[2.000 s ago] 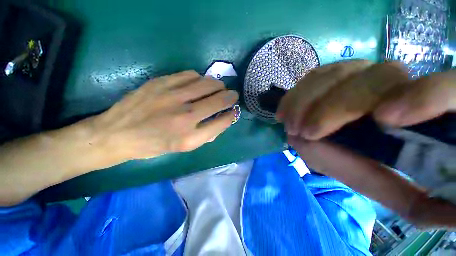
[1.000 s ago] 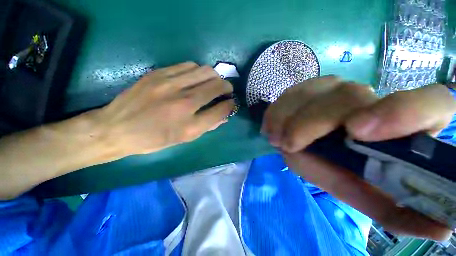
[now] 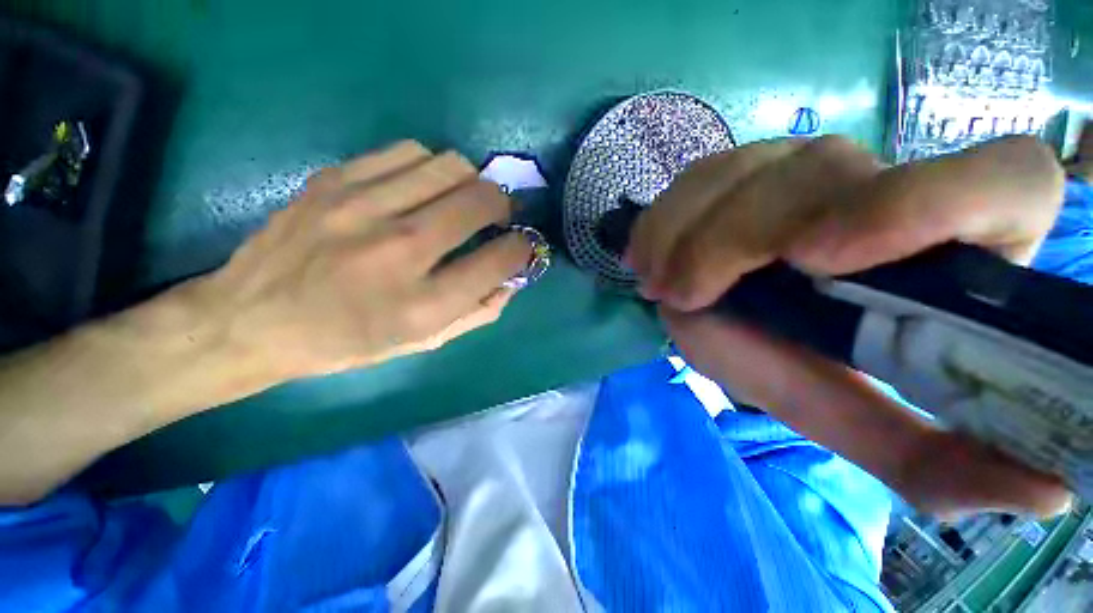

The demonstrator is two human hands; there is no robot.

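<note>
My left hand lies palm down on the green mat, its fingertips on a small round module. Only the module's right edge shows, with yellow and silver bits. My right hand is wrapped around an electric screwdriver with a black and light-grey body. Its black nose is over the lower left part of the round screw dish. The driver bit cannot be made out. The dish has a silvery honeycomb face, partly covered by my right hand.
A white card with a dark edge lies beyond the module. A black tray holding a module is at the far left. A clear blister tray is at the upper right. A blue ring mark is on the mat.
The screwdriver nose was over the dish, then left its lower edge, and is now over the dish again. More of the module shows beside my left fingertips. The whole view has shifted slightly.
</note>
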